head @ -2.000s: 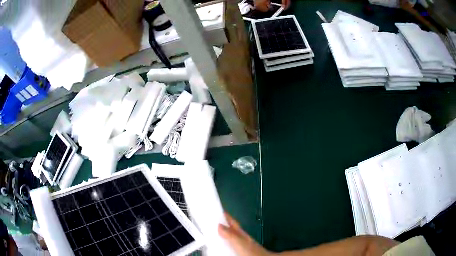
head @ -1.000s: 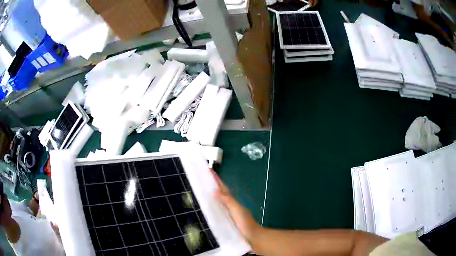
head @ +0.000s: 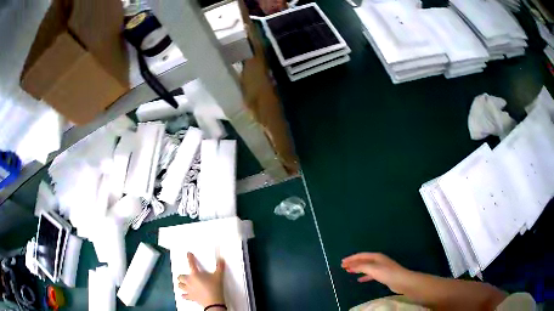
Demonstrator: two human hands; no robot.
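Observation:
A white panel back (head: pixel 229 249) lies on the near bench, with layered edges at its right side and a white foam block (head: pixel 243 228) across its far end. My left hand (head: pixel 203 283) rests on the white back with its fingers spread, a dark band at the wrist. My right hand (head: pixel 372 267) is open and empty over the green bench top, right of the seam. Two loose foam blocks (head: pixel 138 274) lie left of the panel.
White foam pieces and cable bundles (head: pixel 189 191) lie beyond, beside the metal post (head: pixel 234 109). A dark-faced panel stack (head: pixel 307 35), white-backed stacks (head: pixel 480 212), a crumpled white lump (head: pixel 488 116) and a clear scrap (head: pixel 290 208) are on the bench.
The dark-faced panel with foam ends that my right hand held has left view. My right hand has let go and moved right. My left hand now shows on a white panel back.

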